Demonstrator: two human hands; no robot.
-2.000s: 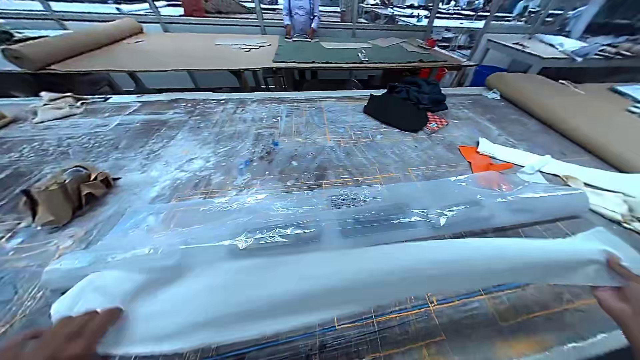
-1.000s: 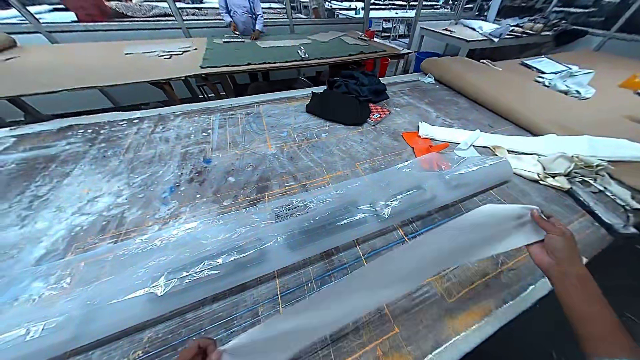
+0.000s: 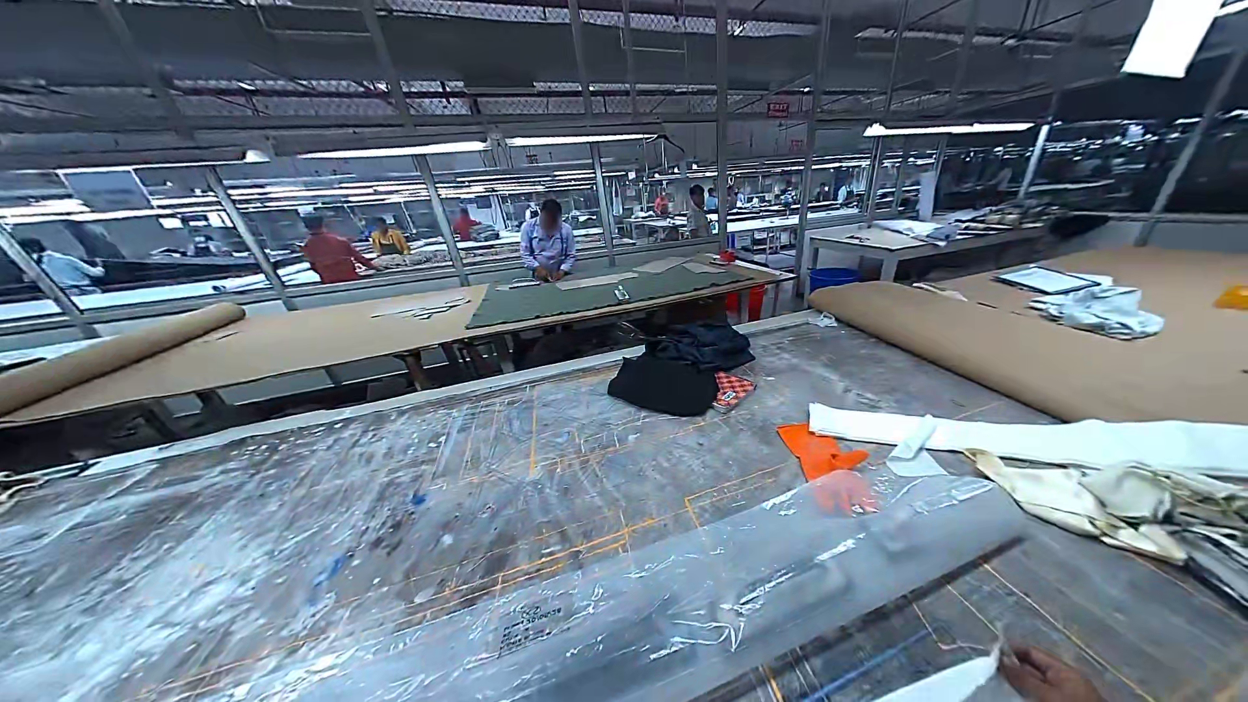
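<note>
At the lower right edge my right hand (image 3: 1043, 675) pinches the end of a white fabric strip (image 3: 951, 682), most of which lies below the view. My left hand is out of view. Beyond the strip, a long clear plastic sleeve (image 3: 673, 604) bearing printed writing lies diagonally over the marked work table (image 3: 390, 517). Its far end partly covers an orange cloth piece (image 3: 814, 450). Next to that are a folded white fabric length (image 3: 1024, 439) and a crumpled cream cloth (image 3: 1082, 502). Black garments (image 3: 673, 380) and a red checked piece (image 3: 731, 390) rest near the far edge.
A large brown paper sheet (image 3: 975, 331) with a curled edge covers the right side. Behind the work table stands another table with brown paper (image 3: 361, 351) and green fabric (image 3: 585, 302), where a person (image 3: 548, 244) stands. A blue bin (image 3: 832, 279) is beyond the far corner.
The view has tilted up and turned right. My left hand and most of the white strip have left the view; my right hand still holds the strip's end.
</note>
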